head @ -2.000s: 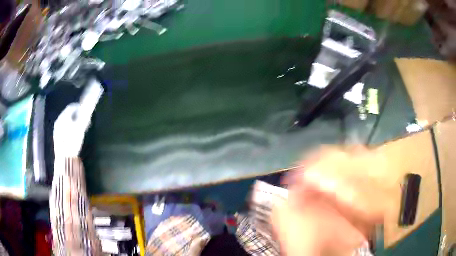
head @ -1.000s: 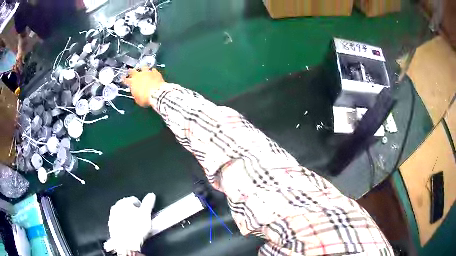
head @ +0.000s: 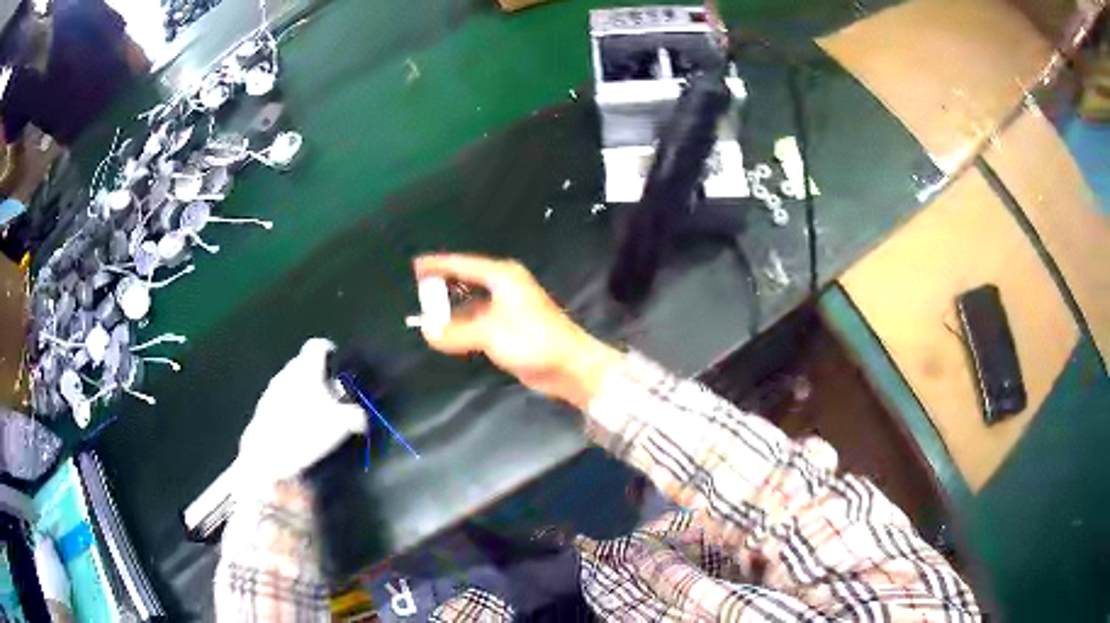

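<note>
My left hand (head: 292, 420), in a white glove, is closed around a pale bar (head: 211, 501) whose near end sticks out at the lower left. Thin blue wires (head: 387, 424) hang from a small black end piece by the glove's fingers. My bare right hand (head: 499, 319) holds a small white wired disc (head: 433, 302) between thumb and fingers, above the mat and right of the glove. The black electric screwdriver (head: 668, 183) stands tilted in front of the screw feeder (head: 655, 91), touched by neither hand.
A pile of wired discs (head: 134, 292) covers the left side. Small white rings (head: 774, 195) lie right of the feeder. A black phone (head: 992, 353) rests on cardboard (head: 925, 292) at the right. Long bars (head: 116, 535) lie at the lower left. A person in dark clothing (head: 91, 73) is at the upper left.
My right hand has come back from the pile with a disc and is now near the left glove. The glove has closed further up the bar, near the blue wires. The view has shifted right.
</note>
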